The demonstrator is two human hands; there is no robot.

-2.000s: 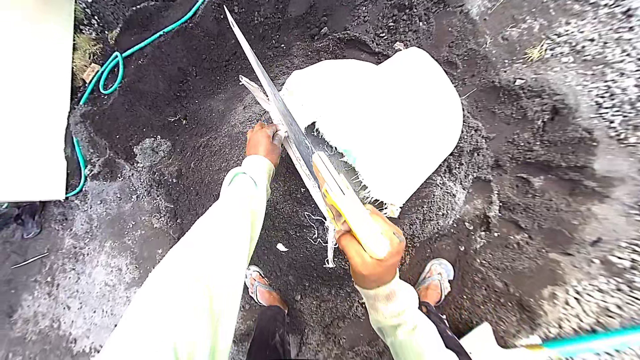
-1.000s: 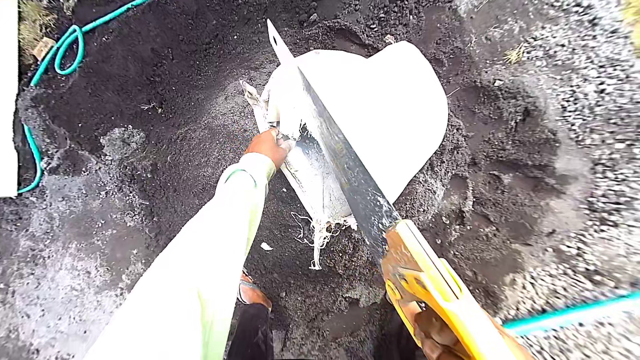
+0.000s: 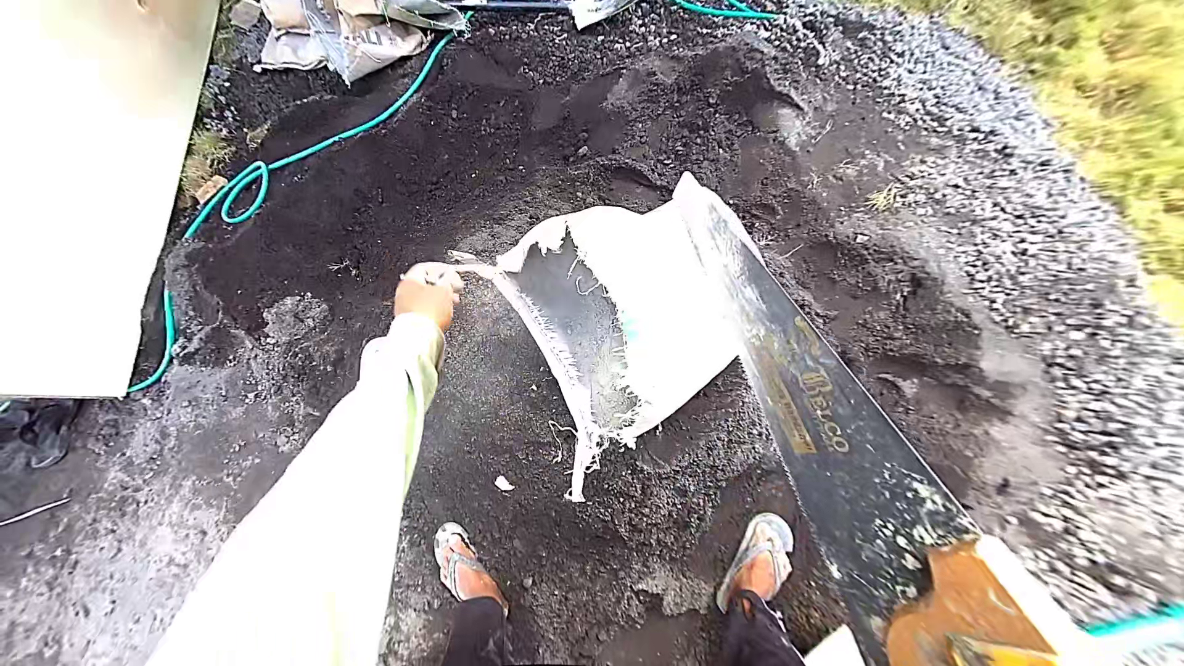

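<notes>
My left hand [image 3: 428,291] grips a pulled strip at the torn top edge of a white woven sack [image 3: 680,314]. The sack lies on dark sand, its cut mouth gaping and showing grey powdery matter inside. Frayed threads hang along the cut. A handsaw [image 3: 832,444] with a dark, dirt-spotted blade and a brown and yellow handle reaches from the lower right, its tip over the sack's right side. My right hand is outside the view, beyond the bottom right, so its hold on the handle is hidden.
Both my sandalled feet stand below the sack. A green hose [image 3: 351,132] curves at the left beside a large pale board [image 3: 83,194]. Crumpled bags [image 3: 356,42] lie at the top left. Gravel [image 3: 1101,351] and grass [image 3: 1091,111] border the right.
The sack's mouth, narrow before, now gapes wide, its edge drawn left by my left hand. The saw has moved right, off the mouth. My right hand has left view. The view now takes in more ground ahead.
</notes>
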